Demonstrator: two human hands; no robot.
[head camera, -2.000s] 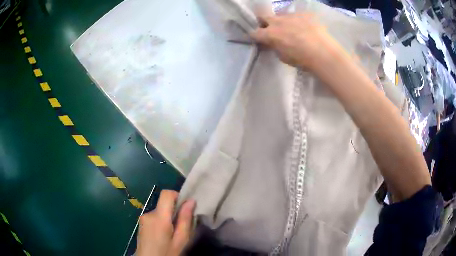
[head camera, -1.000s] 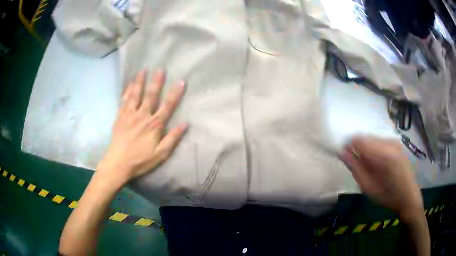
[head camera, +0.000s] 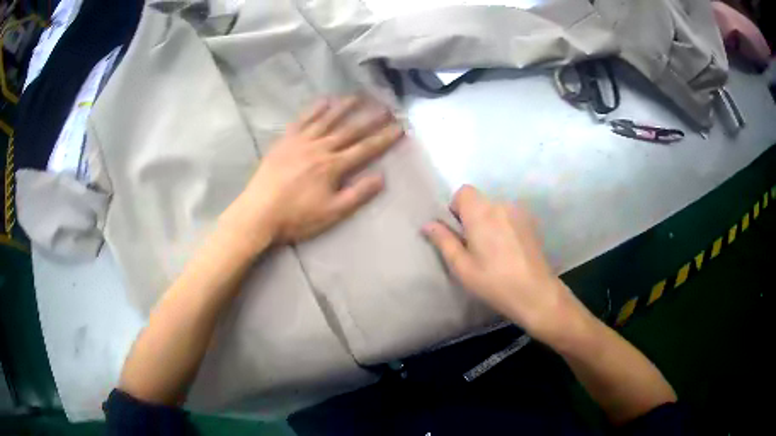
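The beige jacket (head camera: 183, 162) lies spread on the pale table (head camera: 510, 140), its long front edge or slit running down the middle to the hem near me. My left hand (head camera: 319, 174) lies flat on the jacket, fingers apart, somewhat blurred. My right hand (head camera: 498, 255) is at the jacket's right side edge, thumb and fingers apart; whether the fingertips touch the cloth is not clear. A narrow whitish tape (head camera: 498, 358) shows below the hem, near my right wrist.
Dark-handled scissors (head camera: 589, 88), small thread snips (head camera: 644, 131) and a metallic cylinder (head camera: 729, 111) lie at the right. A jacket sleeve (head camera: 493, 36) stretches across the back. Pink cloth (head camera: 742, 32) is at the top right. Navy cloth (head camera: 68, 81) and printed paper are at the left. Striped tape (head camera: 681, 274) marks the floor.
The view has swung to the right. The jacket was held up at its edge, then laid flat. My left hand has moved across to the jacket's right part; my right hand has come in to its side edge.
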